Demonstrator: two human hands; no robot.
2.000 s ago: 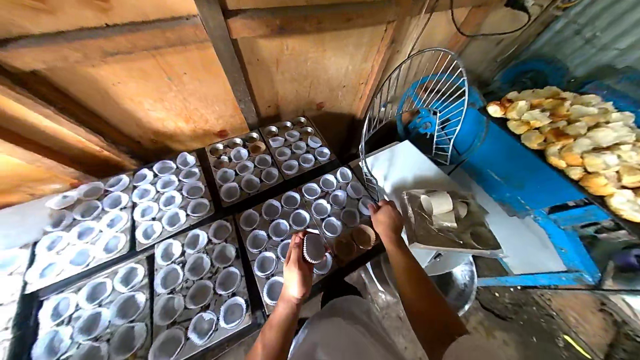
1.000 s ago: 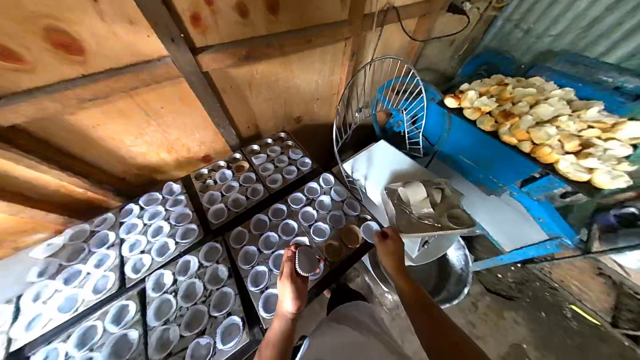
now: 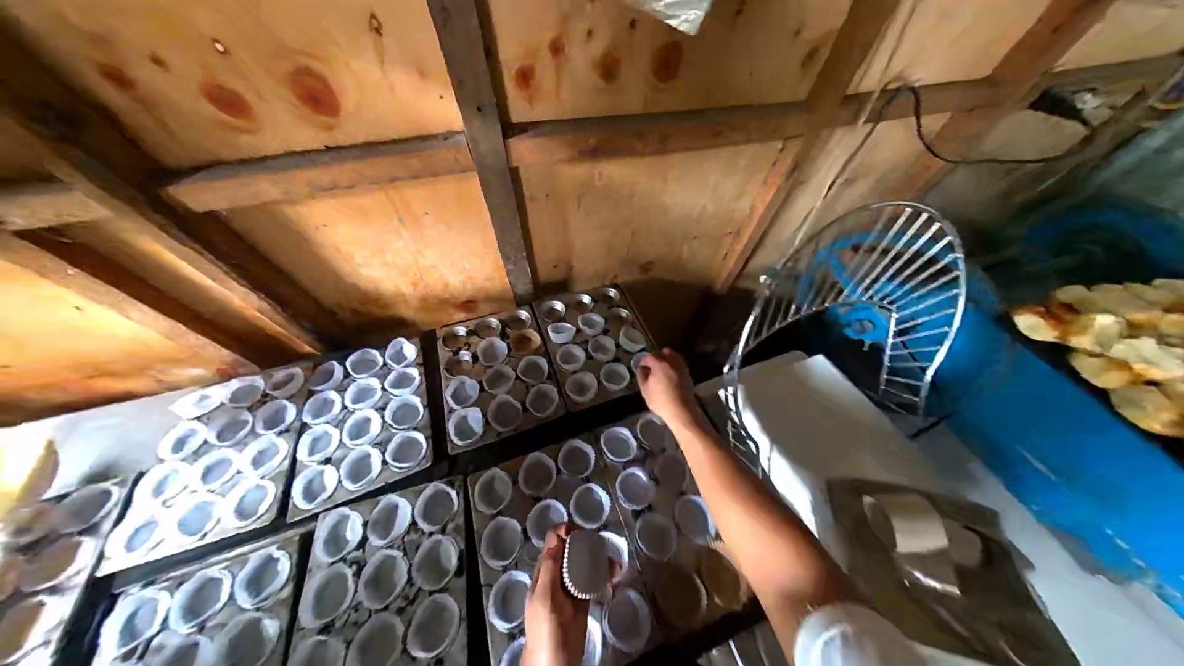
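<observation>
My left hand (image 3: 555,592) holds a stack of white paper baking cups (image 3: 585,564) above a front muffin tin (image 3: 490,555) that has paper liners in many of its cups. My right hand (image 3: 664,381) reaches to the right edge of a back muffin tin (image 3: 601,365), its fingertips at a paper liner (image 3: 642,361). Whether the fingers still pinch that liner is not clear. Beside it, another back tin (image 3: 499,379) has liners in its nearer cups and bare metal cups toward the wall. More lined tins (image 3: 361,427) spread to the left.
A wooden plank wall (image 3: 370,231) rises behind the tins. To the right are a wire guard (image 3: 888,305) on a blue machine (image 3: 1045,425), a white surface (image 3: 786,416) bearing a tray with paper pieces (image 3: 911,532), and bread pieces (image 3: 1119,333) on a dark tray.
My right hand has moved from the front tin's right edge to the back tin. My left hand still holds the stack of baking cups. The view has shifted.
</observation>
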